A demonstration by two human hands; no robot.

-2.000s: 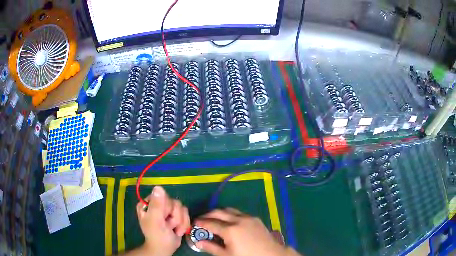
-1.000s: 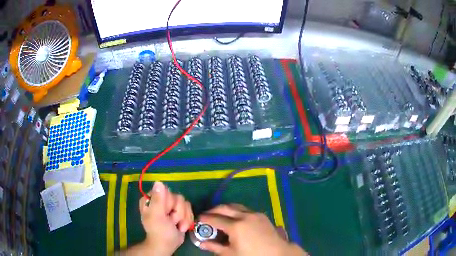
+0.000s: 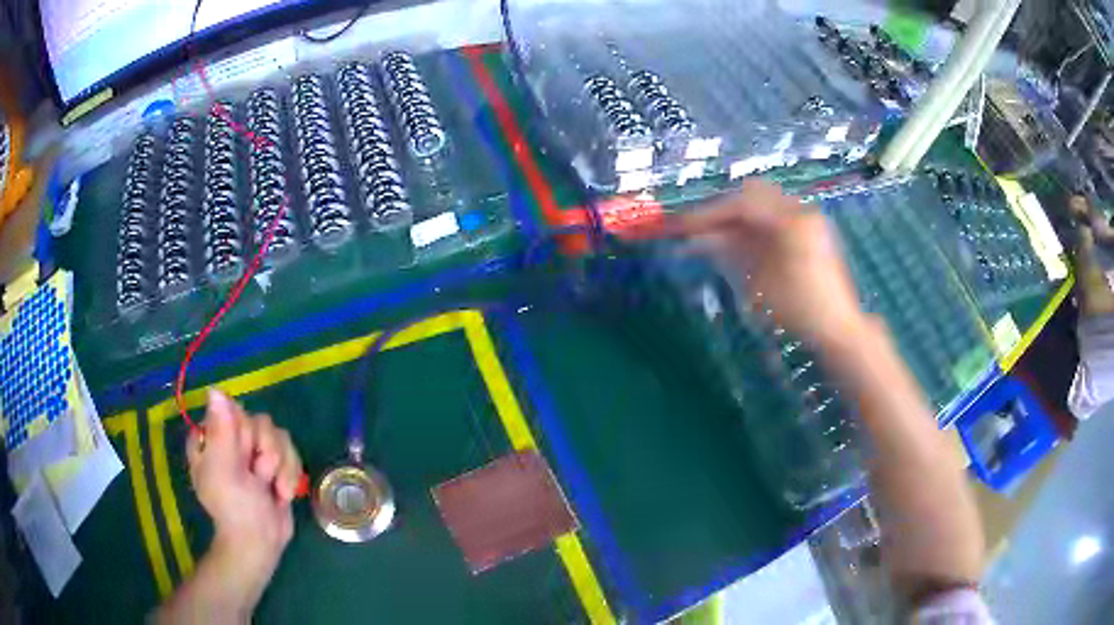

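Observation:
My left hand (image 3: 248, 470) is closed around the red test lead (image 3: 218, 327). Its small red-orange probe tip (image 3: 303, 485) sticks out toward the round contact base (image 3: 353, 499), at or very near its left rim. The base is a silver disc with a brass-coloured centre, on a dark cable (image 3: 359, 388), with no component on it. My right hand (image 3: 788, 250) is raised over the near-left part of the ribbed side tray (image 3: 922, 287). It is blurred, and whether it holds a component cannot be told.
A brown-red square pad (image 3: 505, 510) lies right of the base. The main blister tray (image 3: 336, 263) with component rows is behind. Stacked clear trays (image 3: 745, 86) stand at the rear. A blue-dot sticker sheet (image 3: 39, 354) lies left. A blue bin (image 3: 1008, 430) and another person's sleeve (image 3: 1091, 366) are at right.
The view has turned right. My right hand has left the base and moved to the side tray. The component is gone from the base, and the pad is uncovered. My left hand still holds the lead.

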